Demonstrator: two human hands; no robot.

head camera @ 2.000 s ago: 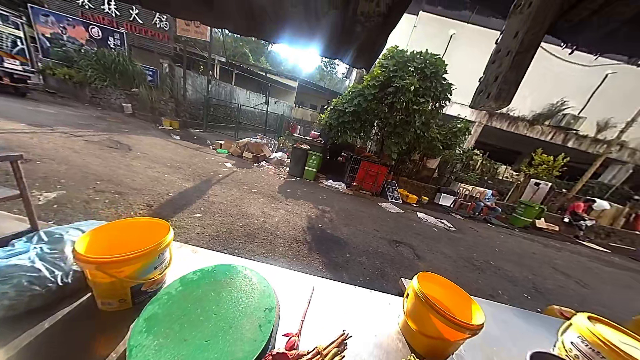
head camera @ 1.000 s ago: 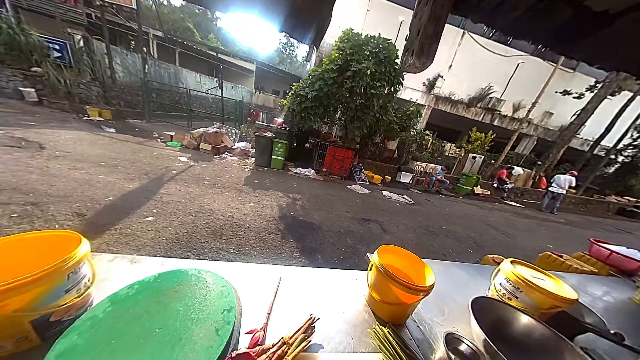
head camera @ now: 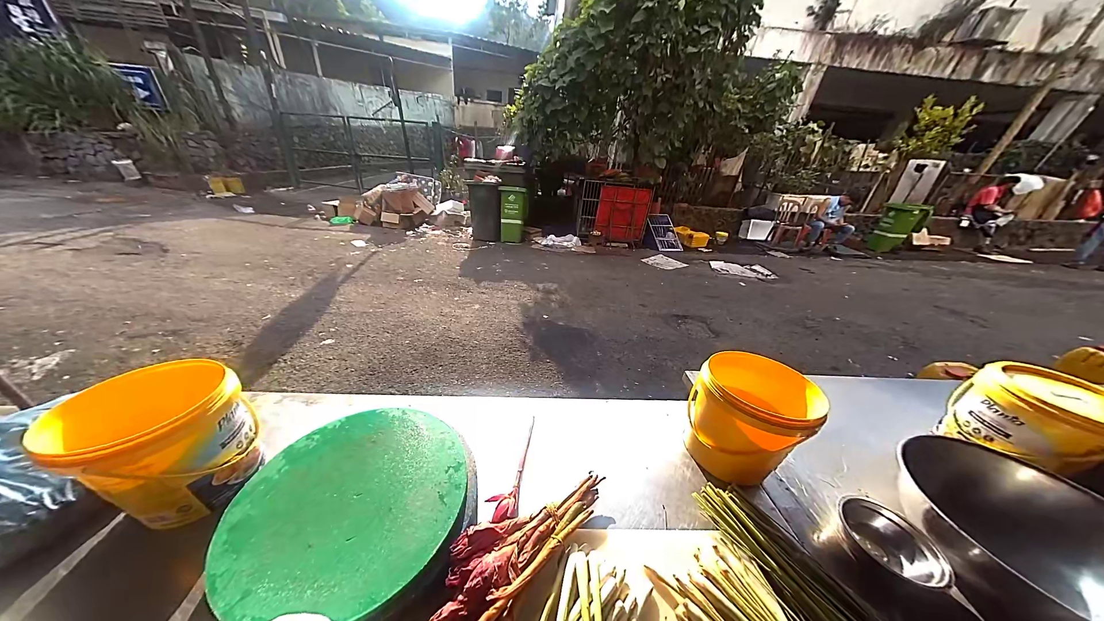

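Observation:
Neither of my hands is in view. A round green board or lid [head camera: 345, 517] lies at the lower left of a metal table [head camera: 604, 440], with a yellow plastic bucket [head camera: 142, 440] to its left. Right of the green disc are a bundle of reddish flower buds with stalks [head camera: 522, 552] and pale stalks [head camera: 595, 586]. A bunch of long green stalks [head camera: 759, 552] lies farther right, below an uncovered yellow bucket [head camera: 755, 418]. A metal ladle or small pan [head camera: 897, 543] sits beside a large dark wok [head camera: 1009, 526] at the right edge.
A lidded yellow bucket [head camera: 1026, 414] stands behind the wok. At the left edge is a blue plastic bag [head camera: 34, 483]. Beyond the table runs an asphalt road [head camera: 448, 319], with wheeled bins [head camera: 512, 211], cardboard boxes [head camera: 397, 203] and seated people [head camera: 830, 222] on its far side.
The view has turned and levelled, bringing more of the stalks, the wok and the ladle or small pan into sight. Nothing on the table has plainly moved.

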